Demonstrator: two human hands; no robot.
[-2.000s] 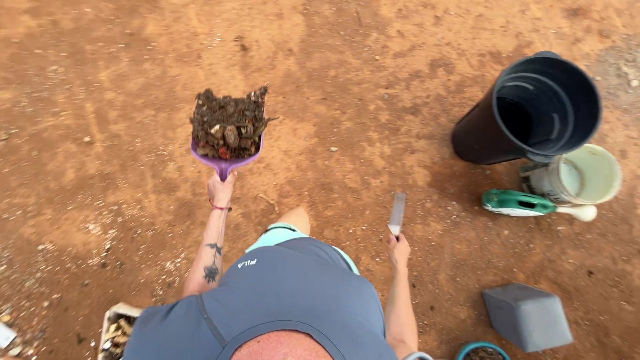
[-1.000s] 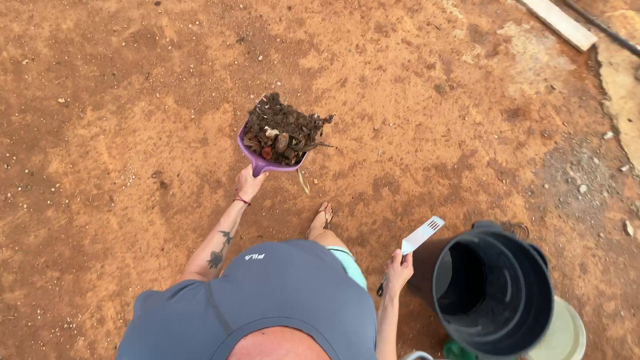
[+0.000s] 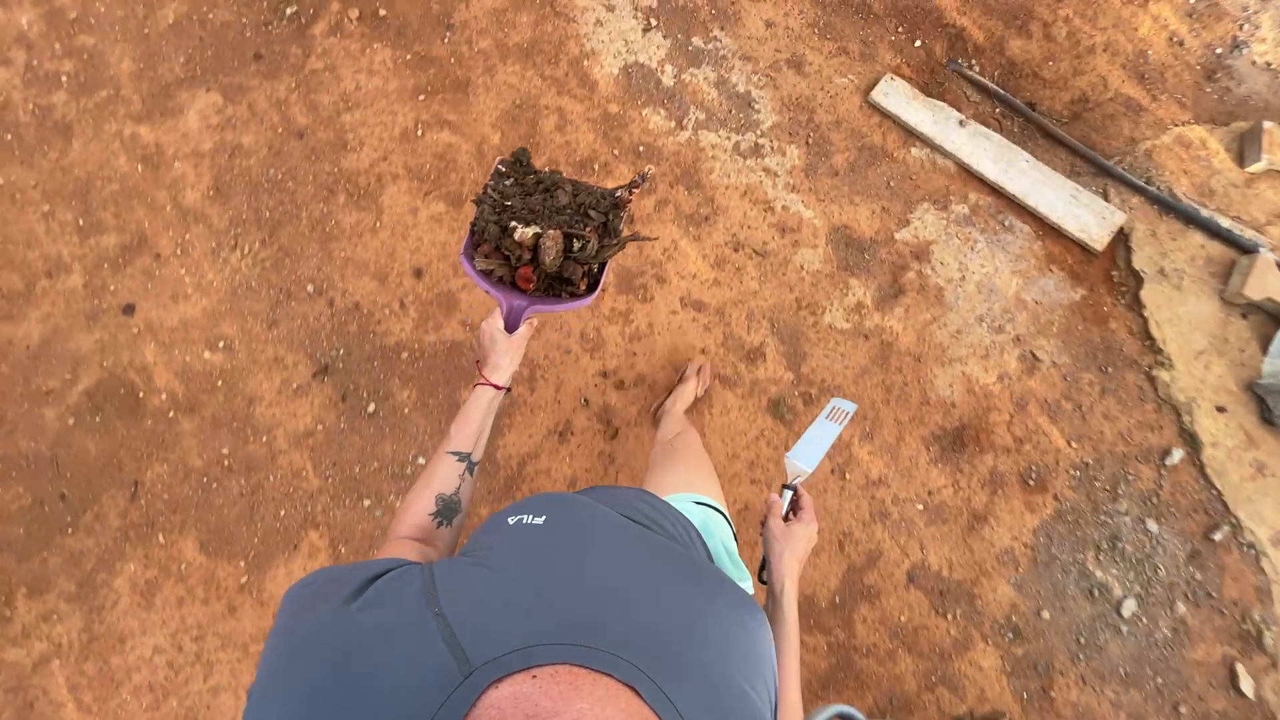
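Note:
My left hand [image 3: 503,348] is closed around the handle of a purple plastic dustpan [image 3: 533,303], held out in front of my body. Heaped on the pan is dark compost-like matter [image 3: 555,215] with bits of food scraps, a red piece and twigs sticking out past its right side. On the other side, my right hand [image 3: 790,527] grips the black handle of a slotted metal spatula [image 3: 820,437], its blade pointing up and to the right. The spatula touches nothing else that I can see.
Reddish bare earth lies all around. At the upper right are a pale flat board [image 3: 995,160] and a dark pipe [image 3: 1110,170], beside a rough slab edge [image 3: 1185,350] with broken blocks [image 3: 1255,282]. Loose stones [image 3: 1128,607] lie at lower right.
The view has shifted a lot; the black bin and pale bucket seen earlier at the right have left it, and the board and pipe show more fully. Both hands keep their hold.

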